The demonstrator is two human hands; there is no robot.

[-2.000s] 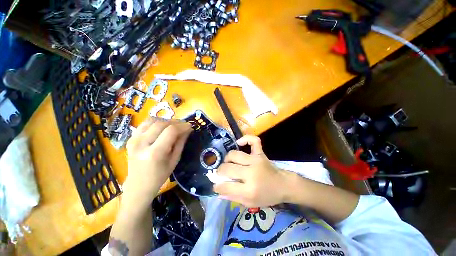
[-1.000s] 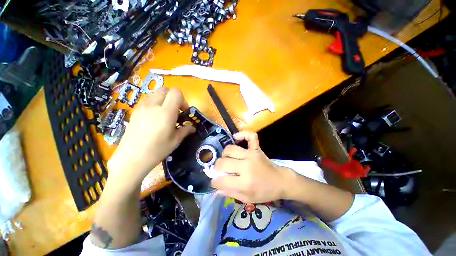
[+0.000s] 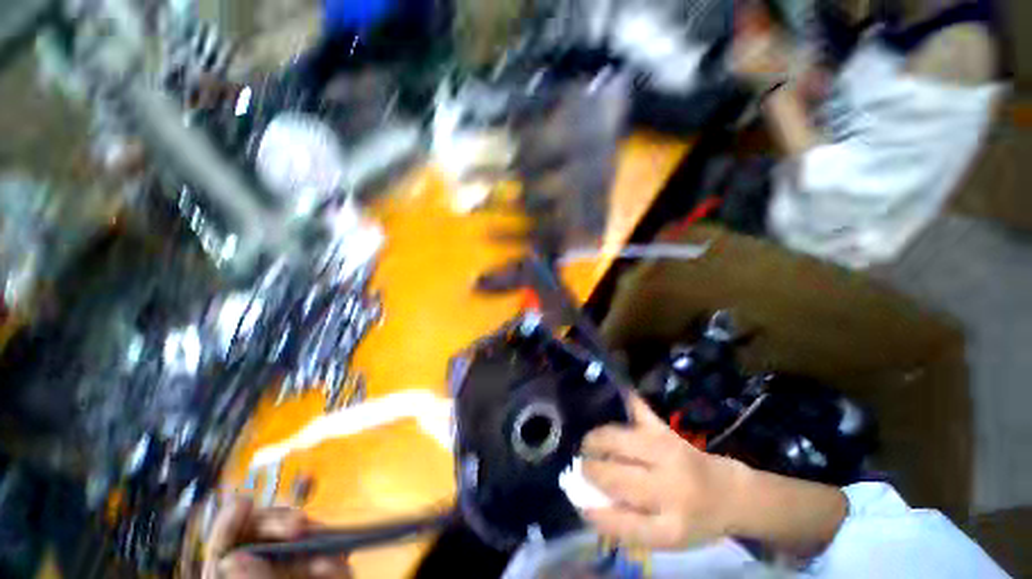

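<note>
The view is blurred. The black round body of a housing [image 3: 487,452] is held up in the middle, its ring hole facing me. My right hand [image 3: 668,486] grips its right edge, with a small white wad [image 3: 583,486] at the fingers. One black stick [image 3: 583,339] runs up and left from beside those fingers. My left hand [image 3: 272,537], low at the left and partly cut off, has its fingers around the outer end of another black stick [image 3: 379,534], which reaches to the housing's lower left.
The carton [image 3: 905,351] with black-silver pieces [image 3: 781,424] stands at the right. A white strip [image 3: 351,424] lies on the orange bench [image 3: 419,260]. Blurred small parts [image 3: 283,328] are heaped at the left. Another person [image 3: 871,147] is at the upper right.
The view has swung up and right, bringing another person into view. My left hand has moved from the housing's face to the end of a black stick. My right hand keeps its grip.
</note>
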